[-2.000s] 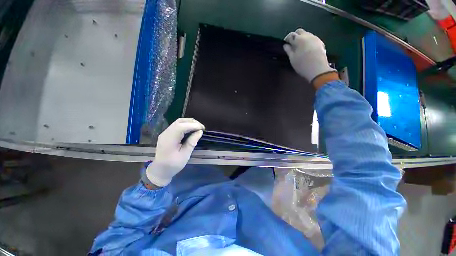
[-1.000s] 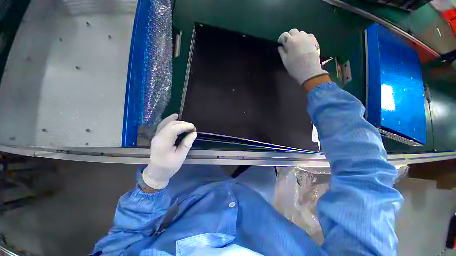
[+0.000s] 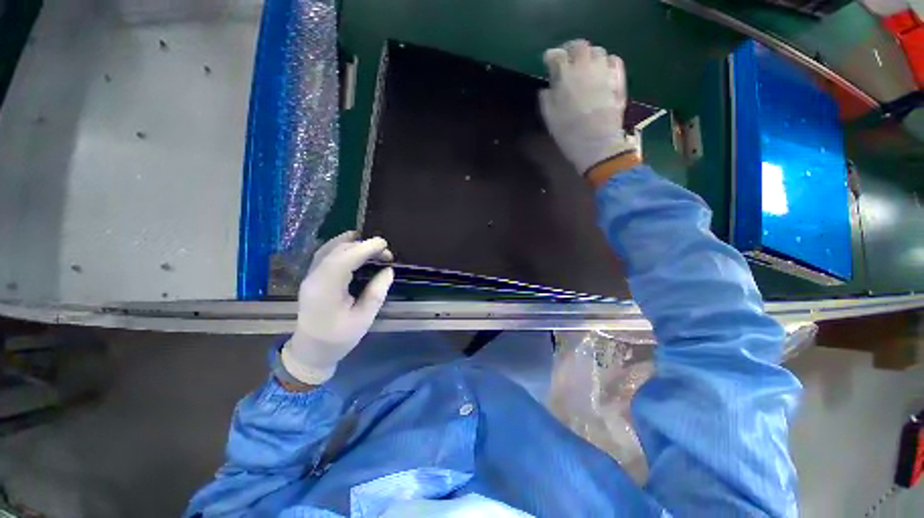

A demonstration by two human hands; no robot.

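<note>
The black insulating sheet (image 3: pixel 476 167) lies over the metal tray (image 3: pixel 372 152), whose perforated left side shows as a thin strip. My gloved left hand (image 3: pixel 339 300) pinches the sheet's near left corner between thumb and fingers. My gloved right hand (image 3: pixel 585 104) is on the sheet's far edge, right of its middle, with fingers bent over it; whether it grips or presses cannot be told. A pale strip (image 3: pixel 650 119) sticks out right of my right wrist. My right forearm hides the sheet's right side.
A large silver neighbouring tray (image 3: pixel 122 192) with bubble wrap (image 3: pixel 312 132) along its blue edge is at left. A glossy blue unit (image 3: pixel 800 152) is at right. A small metal bracket (image 3: pixel 693 138) is on the green surface. A clear plastic bag (image 3: pixel 598 390) hangs below the aluminium rail (image 3: pixel 486 317).
My right hand has moved left along the sheet's far edge. The pale strip and a dark corner right of it now show more. My left hand stays at the near left corner.
</note>
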